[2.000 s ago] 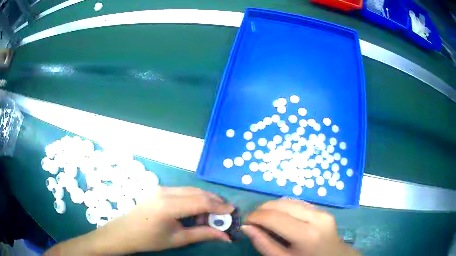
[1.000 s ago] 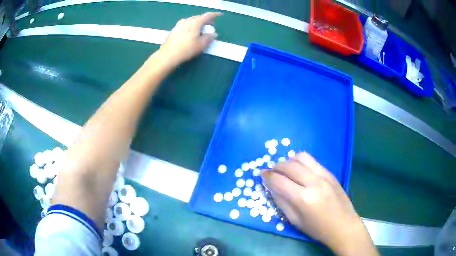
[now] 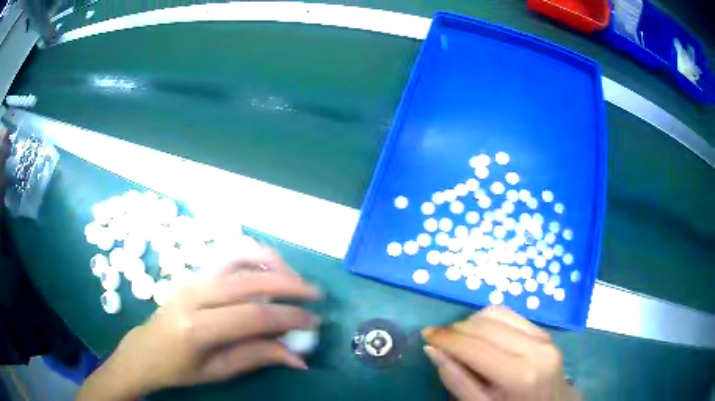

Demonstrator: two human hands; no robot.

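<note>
The dark round fixture [image 3: 378, 343] with a shiny metal ring and centre lies bare on the green bench. My left hand [image 3: 227, 321] is left of it and holds a large white round part [image 3: 299, 340] at the fingertips. My right hand [image 3: 494, 352] is just right of the fixture, fingertips pinched together; whether a small disc is between them cannot be told. The pile of large white round parts [image 3: 141, 243] is at the left, partly behind my left hand. Small white discs [image 3: 502, 243] lie in the lower part of the blue tray [image 3: 357, 254].
A green belt [image 3: 235, 133] with pale strips [image 3: 290, 227] runs behind the bench. A clear bag of small pieces [image 3: 31, 168] is at the far left. A red bin [image 3: 576, 12] and blue bins [image 3: 658, 39] are at the upper right.
My left hand has come back from the far belt strip to beside the fixture, now with a large white part. My right hand has left the tray's discs and moved down beside the fixture.
</note>
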